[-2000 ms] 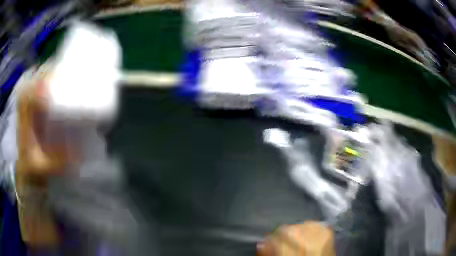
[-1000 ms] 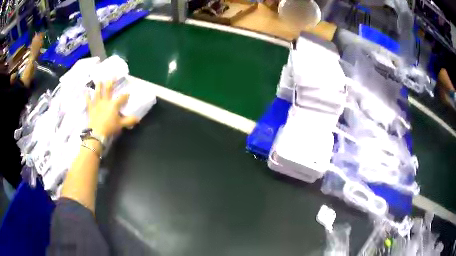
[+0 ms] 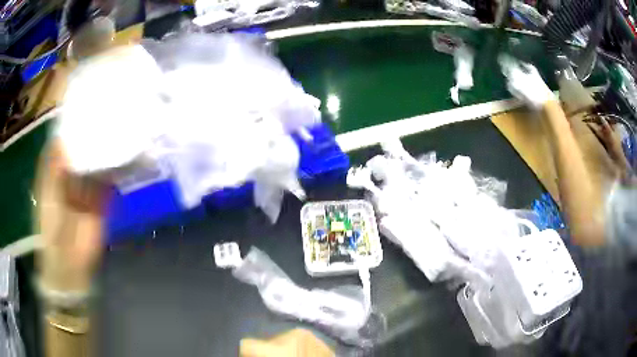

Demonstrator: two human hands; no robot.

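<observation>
An open power strip housing (image 3: 308,240) lies on the dark mat, its green circuit board (image 3: 338,217) and a yellow block exposed. Its white cord, in a clear plastic bag (image 3: 300,301), runs left to a white plug (image 3: 227,255). My left hand (image 3: 73,185) is blurred at the left, closed around a blurred white block (image 3: 105,111), apparently a power strip, beside bagged white items (image 3: 223,111) on a blue pad (image 3: 143,213). My right hand (image 3: 288,346) is cut off by the bottom edge; its fingers and anything in them are hidden.
Bagged cords (image 3: 433,216) and closed power strips (image 3: 546,268) lie to the right. Small blue parts (image 3: 547,211) lie behind them. Another person's forearm (image 3: 576,178) reaches in from the right near the green belt (image 3: 391,70). A pale rail (image 3: 426,125) borders the belt.
The view has swung right, so the blue pad now shows at the left and the open housing is visible. My left hand has left the white pile and now holds a white block.
</observation>
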